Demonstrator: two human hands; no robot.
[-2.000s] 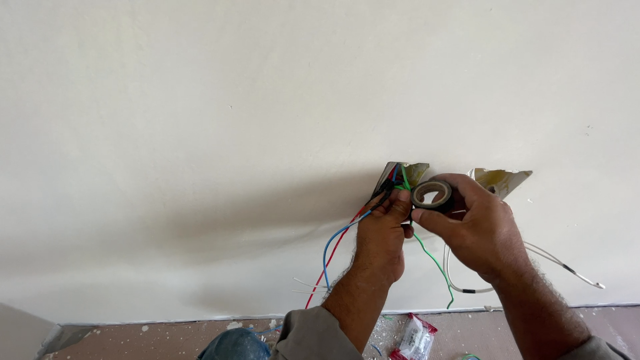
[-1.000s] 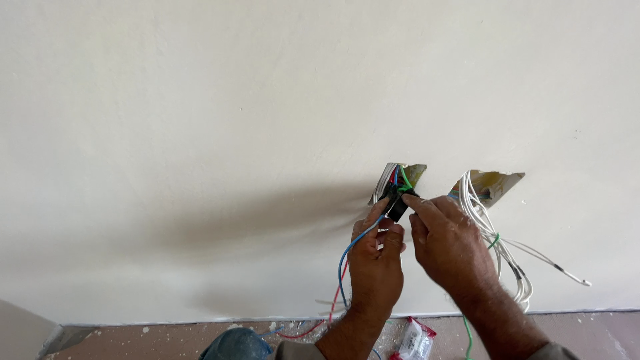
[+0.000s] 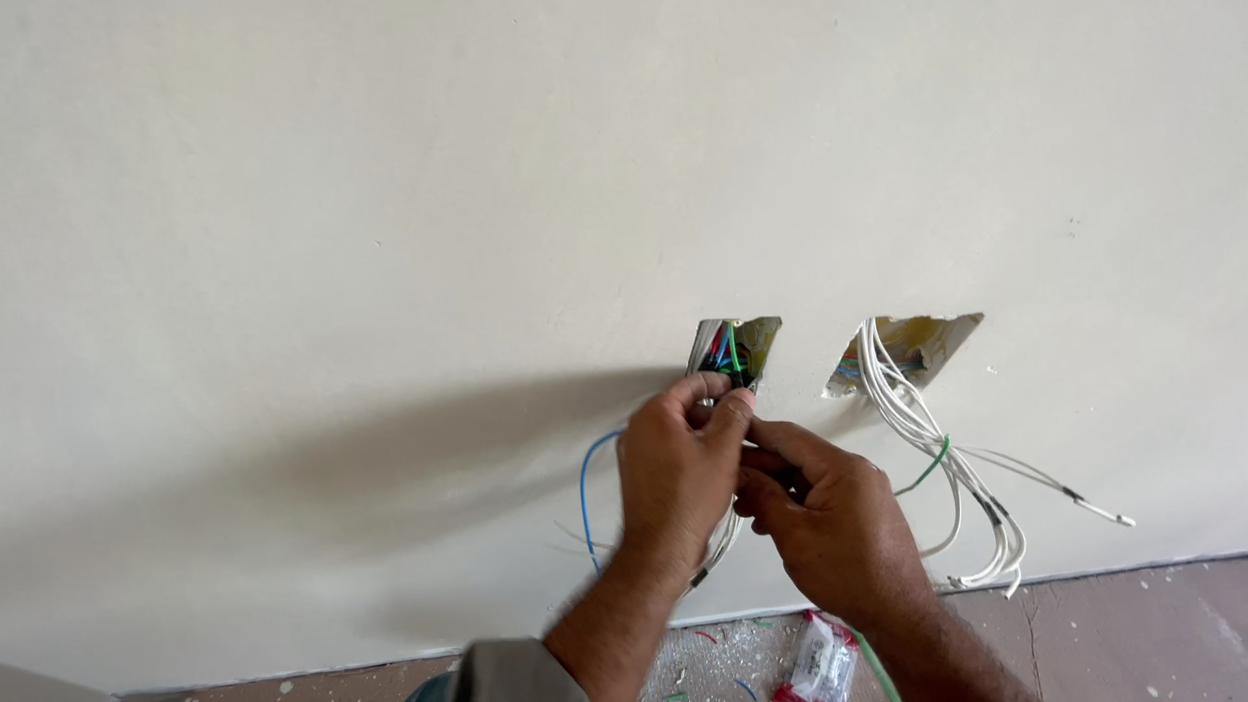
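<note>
My left hand (image 3: pixel 682 458) is at the lower edge of the left wall box opening (image 3: pixel 765 341), its thumb and forefinger pinching the dark-taped ends of wires that come out of it. Red, blue and green wires (image 3: pixel 733 346) show inside that opening. Just below and to the right, my right hand (image 3: pixel 829 517) has its fingers curled close to the left fingertips; what lies between them is hidden. A blue wire (image 3: pixel 584 478) loops down left of my left hand. White cables (image 3: pixel 717 556) hang behind the hands.
A second wall opening (image 3: pixel 926 341) lies to the right, with a bundle of white cables (image 3: pixel 902 414) hanging from it, a green wire (image 3: pixel 944 450) around them. On the floor by the wall are a plastic packet (image 3: pixel 822 658) with red edges and wire scraps (image 3: pixel 746 689).
Two seconds ago my right hand held a roll of black tape beside the left opening; the roll no longer shows. The right hand has moved below the left fingertips.
</note>
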